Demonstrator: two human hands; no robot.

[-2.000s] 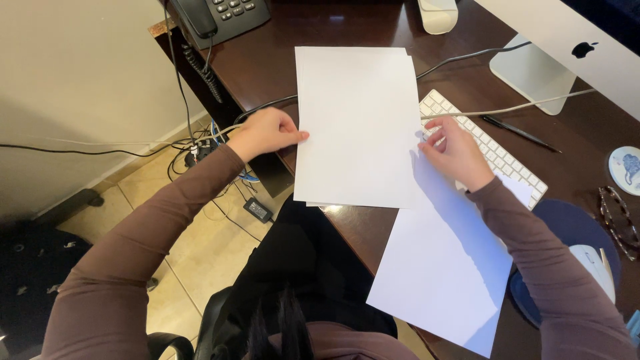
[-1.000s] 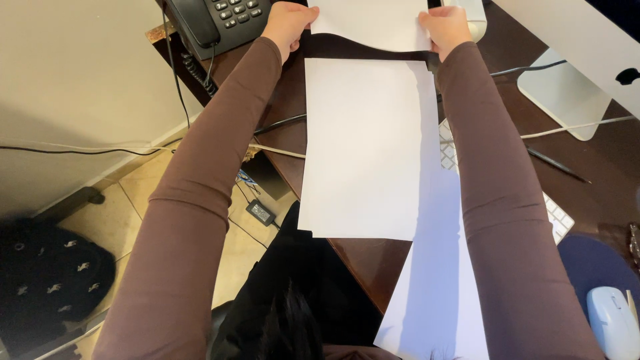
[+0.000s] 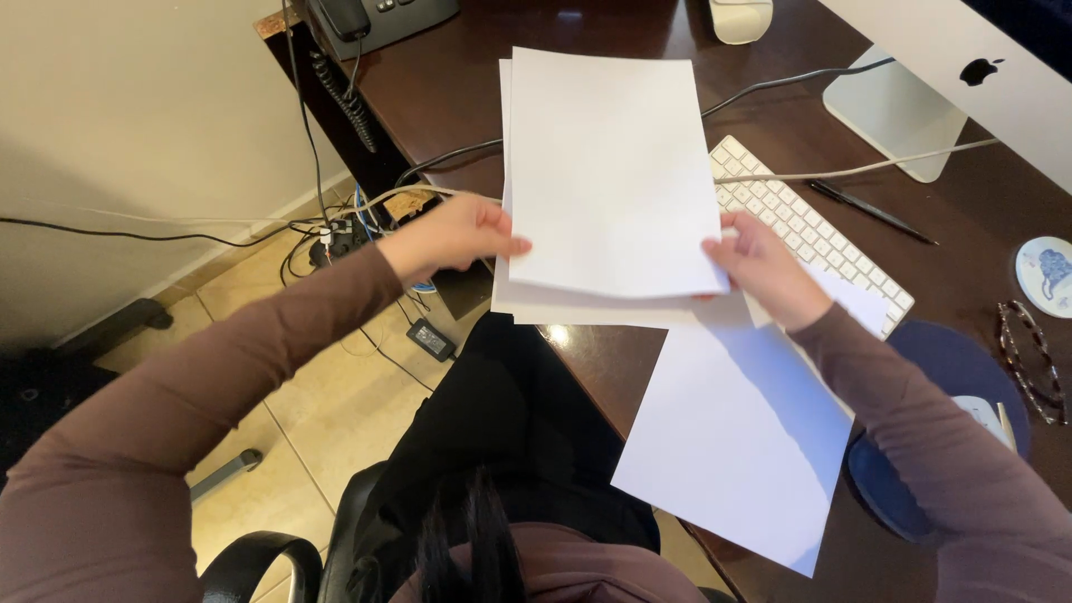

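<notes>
Between my hands is a white sheet of paper [image 3: 611, 176], held slightly above other white sheets [image 3: 578, 311] whose edges show at its left and below. My left hand [image 3: 461, 238] pinches its lower left edge. At the lower right corner, my right hand [image 3: 766, 268] grips the same sheet with the thumb on top. Another white sheet [image 3: 737, 435] lies at an angle below, on the desk's front edge, partly shadowed and partly covered by the upper sheets.
A white keyboard [image 3: 804, 218], black pen [image 3: 871, 211], computer stand [image 3: 896, 109], dark blue mouse pad [image 3: 888, 477], eyeglasses [image 3: 1030, 360] and coaster [image 3: 1047, 275] are at right. A desk phone [image 3: 385, 21] stands at the back left. Cables [image 3: 469, 155] cross the dark wooden desk [image 3: 435, 84].
One second ago both hands held a sheet at the far side, beyond the sheets on the desk. Both hands have come back nearer, and the held sheet is now above those sheets.
</notes>
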